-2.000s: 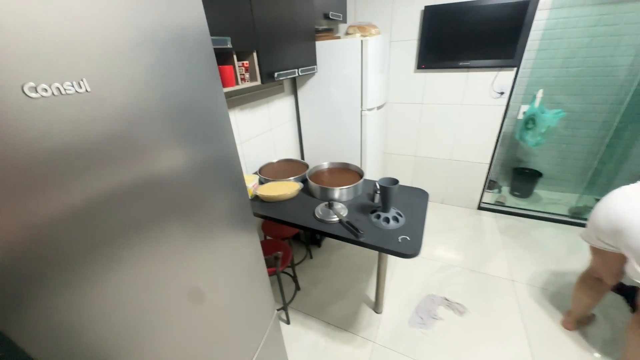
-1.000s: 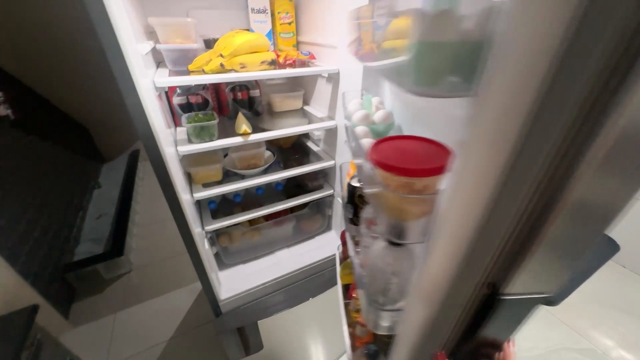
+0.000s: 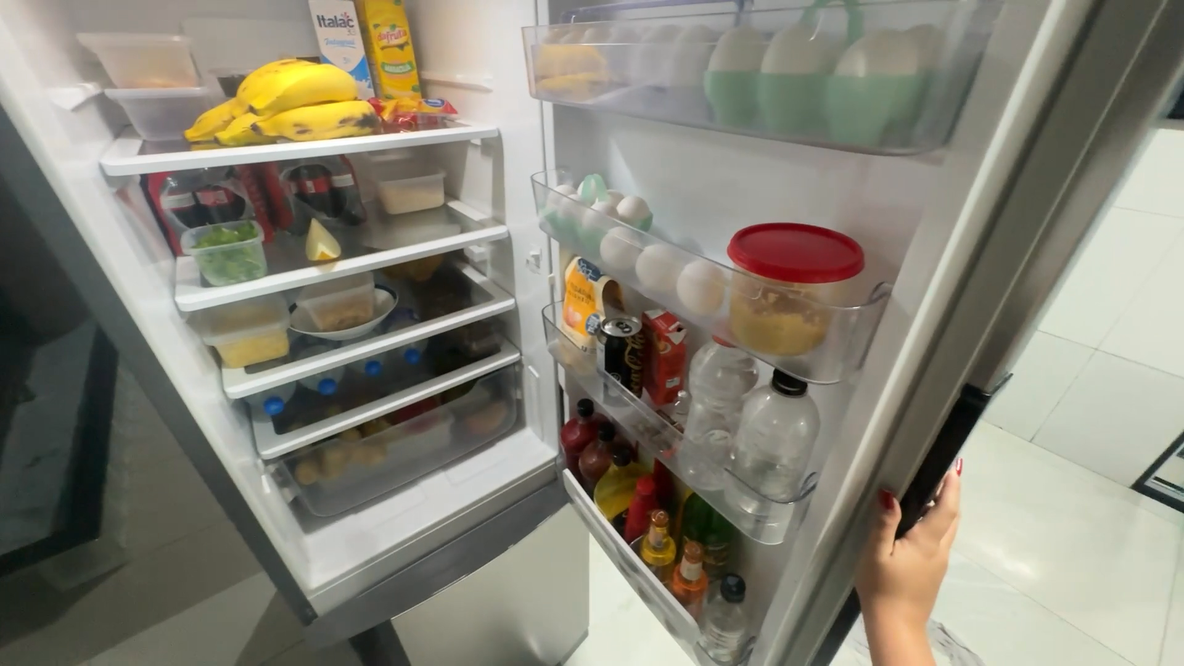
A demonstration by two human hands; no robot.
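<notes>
My right hand [image 3: 911, 555] grips the black handle [image 3: 943, 453] on the edge of the refrigerator door [image 3: 703, 171], at the lower right. The door stands wide, with its racks facing me. My left hand is out of view. On the door racks are white eggs [image 3: 700, 285], a red-lidded tub [image 3: 795, 254], clear bottles [image 3: 775, 430], a dark can [image 3: 620, 356] and several sauce bottles [image 3: 640, 509]. Inside, bananas [image 3: 301, 100] lie on the top shelf beside two cartons [image 3: 393, 51]. Below are a tub of greens [image 3: 225, 252] and a cut wedge of fruit [image 3: 322, 242].
Lidded plastic containers [image 3: 148, 83] are stacked at the top left. A bowl [image 3: 375, 314] holds another container on a lower shelf. A clear drawer [image 3: 407, 444] sits at the bottom. Pale floor tiles [image 3: 1036, 527] lie beyond the door at the right.
The refrigerator, closed two seconds ago, now stands open. My view has turned from the kitchen table to the shelves. My right hand now shows clearly on the door handle.
</notes>
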